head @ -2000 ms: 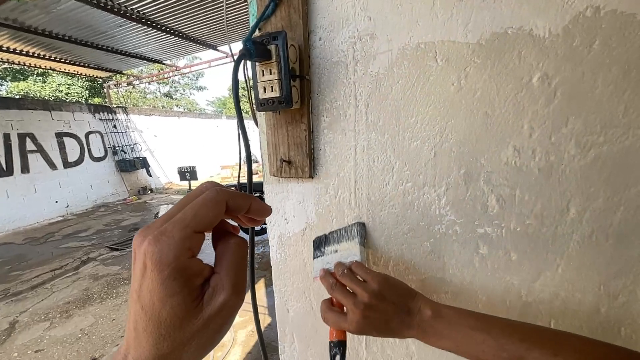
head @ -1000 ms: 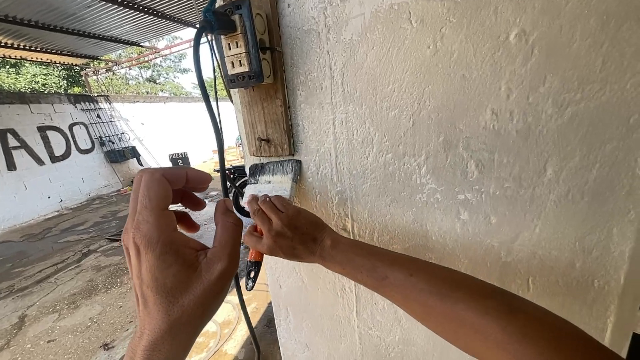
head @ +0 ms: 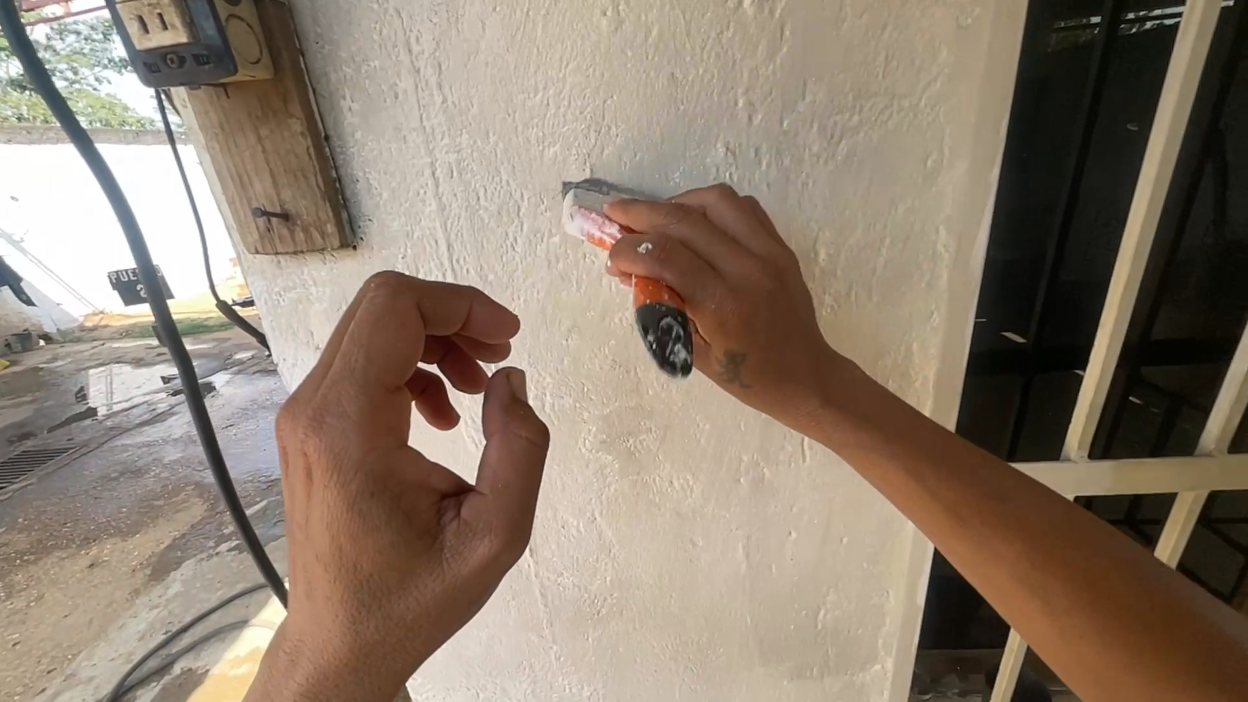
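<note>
My right hand grips a paintbrush with an orange and black handle spotted with white paint. Its dark bristles press against the rough, cream-coloured plaster wall, and my fingers cover part of the brush's middle. Lower and to the left, my left hand is raised in front of the wall with its fingers curled and a gap between thumb and fingertips; nothing is in it. Damp-looking, greyer patches show on the wall around the brush.
An electrical outlet sits on a wooden board with a nail in it, upper left. A thick dark cable hangs beside the wall. Metal window bars stand at right. More cable lies on the concrete floor.
The brush, in my right hand, has moved from the wall's left edge beneath the wooden board to farther right on the wall. The view has swung right, bringing in the barred window.
</note>
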